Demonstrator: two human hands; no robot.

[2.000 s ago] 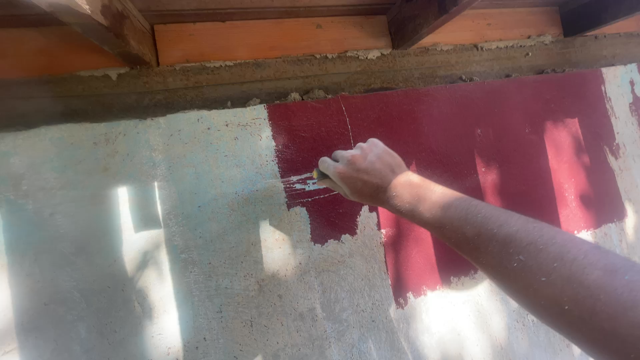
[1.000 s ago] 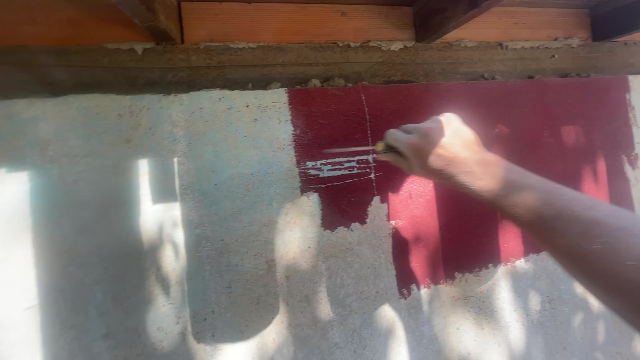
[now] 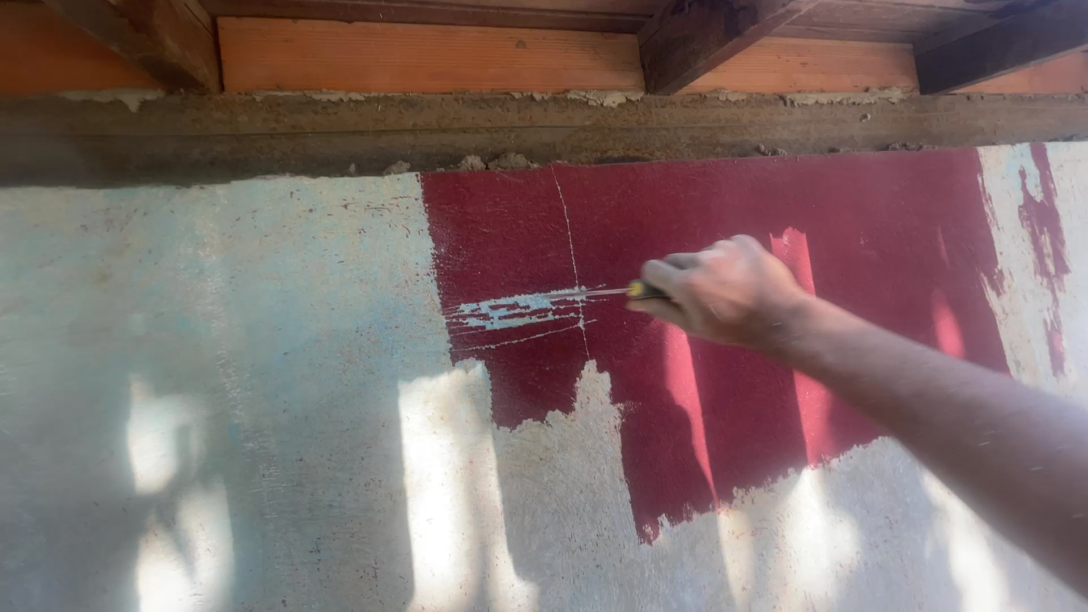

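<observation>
My right hand (image 3: 722, 289) is closed around the dark handle, with a yellow end, of a thin-bladed hand tool (image 3: 605, 292), perhaps a screwdriver or a scraper. Its thin metal shaft or blade points left across a patch of dark red paint (image 3: 510, 221) on the wall. The tip lies by a scraped spot (image 3: 510, 311) where pale blue shows through in ragged horizontal streaks. A thin vertical scratch crosses the red above and below the tool. Jagged edges bound the red patch underneath. My left hand is out of view.
Around the red is a pale, mottled wall surface (image 3: 314, 280) with streaks of sunlight. A brown horizontal beam (image 3: 340, 127) with crumbly bits runs along the wall's top. Dark rafters (image 3: 697, 42) and orange wood boards (image 3: 425, 55) are overhead. Red remnants (image 3: 1044, 221) mark the right side.
The pale blue scraped streaks in the red have grown larger. My right hand, which was over the scraped spot two seconds ago, is now to the right of it, still holding the tool.
</observation>
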